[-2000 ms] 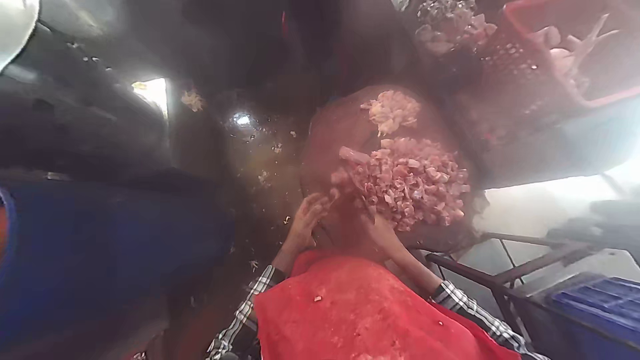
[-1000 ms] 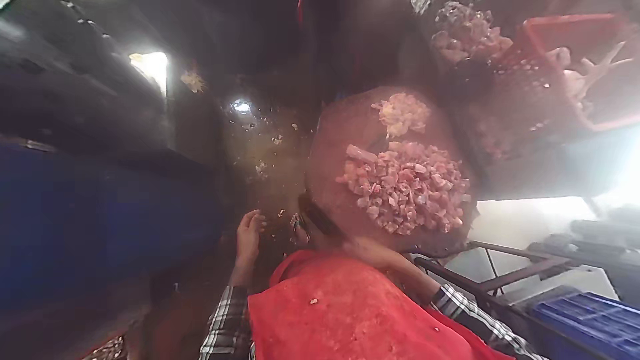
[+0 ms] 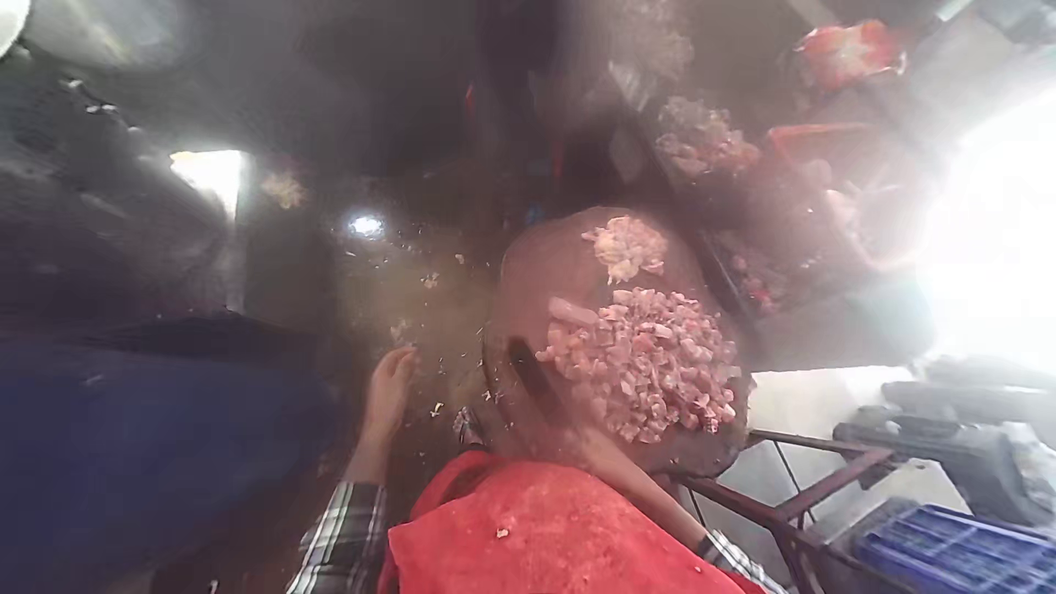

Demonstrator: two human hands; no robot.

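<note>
A round chopping block [image 3: 528, 289] carries a large heap of cut raw meat pieces [image 3: 660, 363] and a smaller, paler pile of meat or fat [image 3: 627, 246] behind it. My right hand [image 3: 582, 441] is at the near side of the block, closed on a dark-bladed knife [image 3: 535, 378] that points away and left, beside the heap. My left hand [image 3: 393, 384] hangs left of the block over the wet floor, its fingers slightly bent, with nothing seen in it. The picture is hazy, so finger detail is blurred.
A red plastic basket [image 3: 813, 130] with pale pieces stands back right, near more meat [image 3: 705, 136]. A metal frame [image 3: 775, 511] and a blue crate [image 3: 957, 549] are at the lower right. A large blue surface [image 3: 157, 462] fills the left. My red apron [image 3: 561, 528] touches the block's near side.
Two seconds ago both hands were close together at the block's near edge; my left hand has moved away to the left. The knife in my right hand now lies over the block beside the heap.
</note>
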